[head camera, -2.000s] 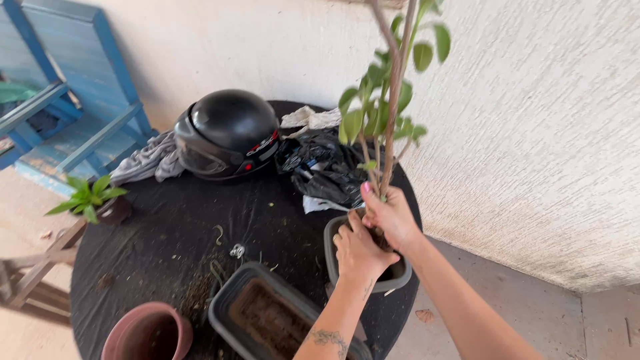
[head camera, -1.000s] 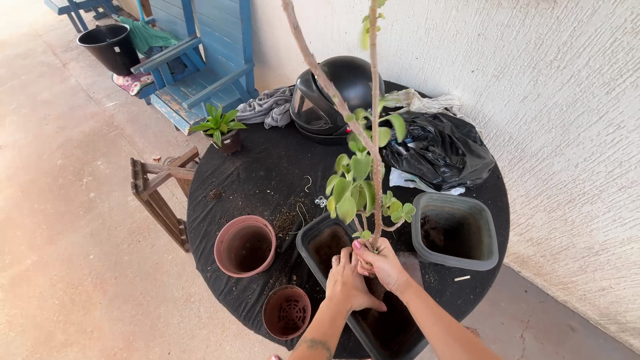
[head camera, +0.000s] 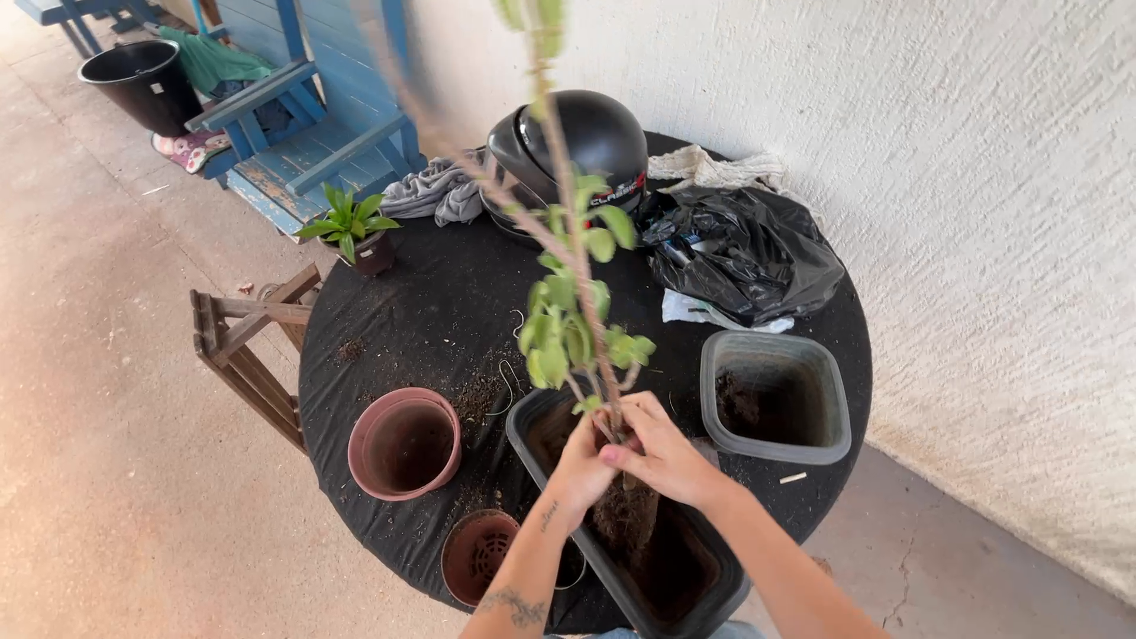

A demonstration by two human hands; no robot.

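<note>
My left hand (head camera: 583, 469) and my right hand (head camera: 661, 451) are both closed around the base of a tall leafy plant (head camera: 581, 293). Its stems rise above my hands, and a root ball (head camera: 624, 524) with soil hangs below them, over a long dark rectangular planter (head camera: 532, 444). Some soil lies inside the planter. To its right is a square grey plastic pot (head camera: 777, 448) with soil inside. A round reddish-brown pot (head camera: 404, 444) and a smaller pot with a slotted bottom (head camera: 479, 555) are to the left.
The round table (head camera: 426, 311) has a black cloth. A black motorcycle helmet (head camera: 581, 142), a black plastic bag (head camera: 754, 253), a grey cloth (head camera: 439, 191) and a small potted plant (head camera: 351, 226) stand at its back and left. A wall (head camera: 958, 222) borders the right; a blue wooden chair (head camera: 311, 151) is behind.
The plant has moved from the square grey pot, now left standing at the right, to over the long planter, with both hands at its base. The view has shifted.
</note>
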